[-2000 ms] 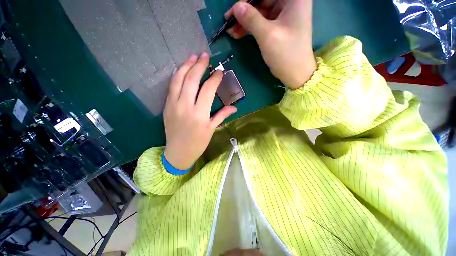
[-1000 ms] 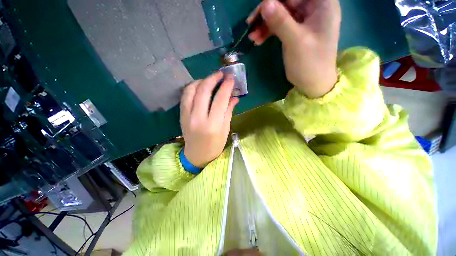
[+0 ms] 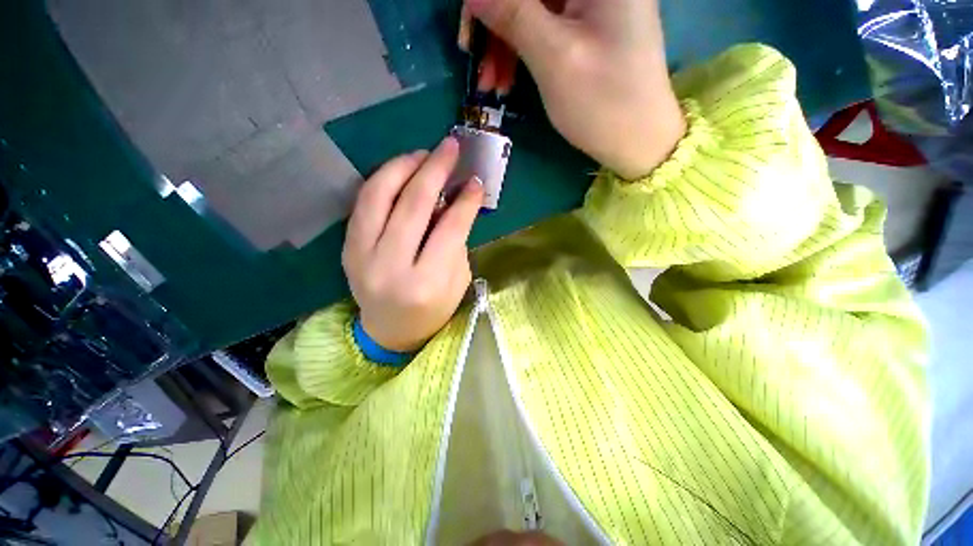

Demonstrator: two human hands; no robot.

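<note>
A small silver-grey module (image 3: 482,162) lies on the green mat, with a gold and dark connector end (image 3: 484,114) at its far edge. My left hand (image 3: 411,240) holds it down with fingertips on its left side and face. My right hand (image 3: 581,75) is above the module's far end, cut off by the top edge. It grips a slim dark tool, likely tweezers (image 3: 473,66), whose tip is at the connector end. Whether the tip touches is too small to tell.
Grey overlapping strips (image 3: 235,107) lie left of the module on the mat (image 3: 309,283). A small silver-white piece (image 3: 131,260) lies near a glossy blister tray (image 3: 64,320) at left. A crinkled shiny bag (image 3: 923,64) and a red object (image 3: 870,137) are at right.
The right hand has moved left and closer, bringing the tool to the module's connector end. The left hand still holds the module. The view has shifted, so the strips and tray appear further left.
</note>
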